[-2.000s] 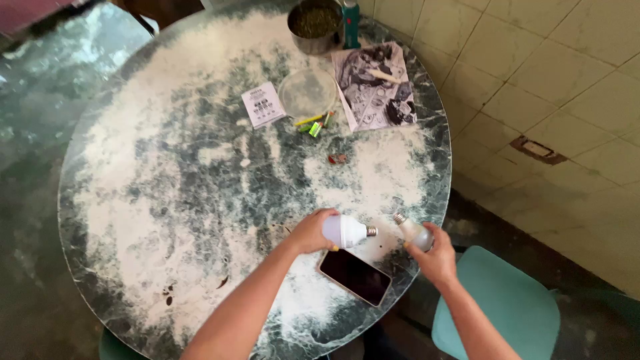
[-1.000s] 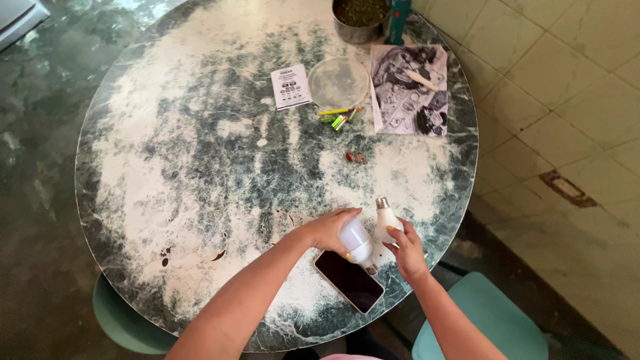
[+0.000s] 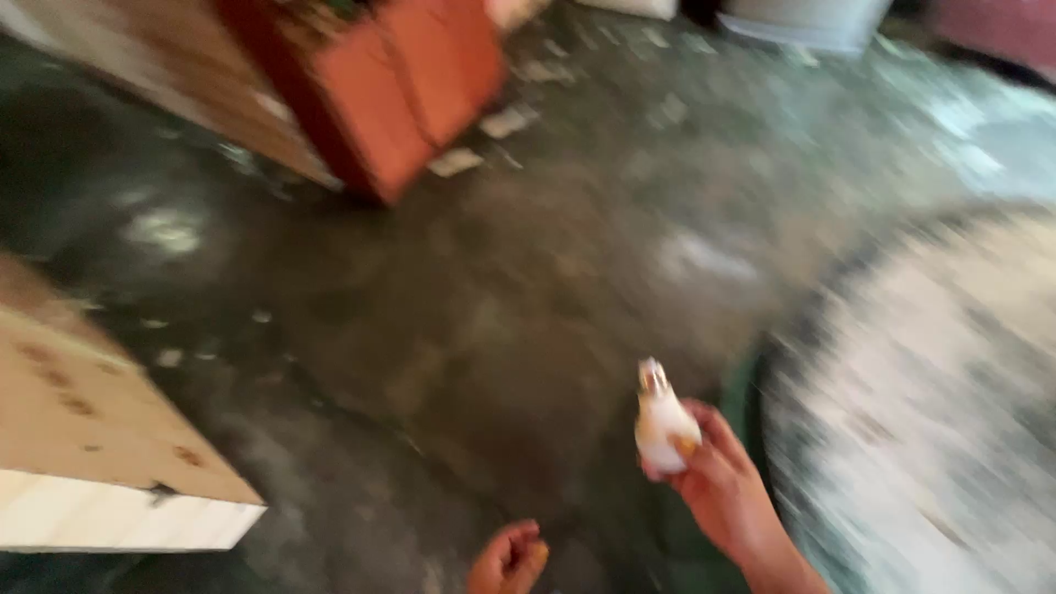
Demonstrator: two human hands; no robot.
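Note:
A white light bulb with a metal screw base stands upright in my right hand, the base pointing up, to the left of the round table's edge. My left hand is at the bottom of the view, lower and to the left, its fingers curled. No bulb shows in it, though the lower part of the hand is cut off by the frame and the picture is blurred.
The round marble-patterned table is at the right, with part of a green stool at its edge. A wooden board or box juts in at lower left. An orange-red piece of furniture stands on the dark floor at upper left.
The view has swung far left, away from the tabletop. The larger bulb that my left hand held is no longer in sight; the smaller one is still in my right hand.

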